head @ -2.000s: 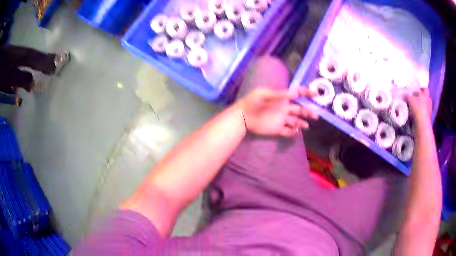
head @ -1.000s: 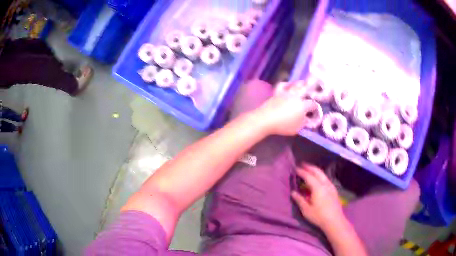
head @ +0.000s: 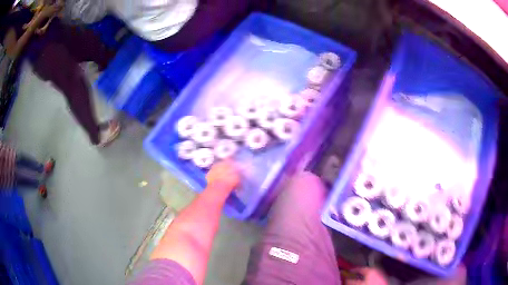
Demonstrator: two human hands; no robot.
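White ring parts [head: 257,138] lie in the lower half of the left blue bin [head: 157,146], with a few more along its right side. My left hand [head: 224,175] is over that bin's near edge, just below the nearest rings; it is blurred, and I cannot tell whether it holds one. More ring parts [head: 382,222] sit in rows at the near end of the right blue bin [head: 383,251], on a whitish glaring liner. My right hand [head: 372,276] is low between my thighs, mostly cut off by the bottom edge; its fingers are unclear.
A person in dark trousers [head: 69,92] stands at the upper left. Another person's white-clothed part [head: 159,16] is beyond the left bin. Blue bins [head: 131,78] stand behind it, and more blue stacks [head: 25,250] are at the lower left. My knee [head: 301,217] is between the two bins.
My left hand has moved from the right bin's corner to the left bin. My right hand has sunk to the bottom edge. The view has shifted, showing more of both bins.
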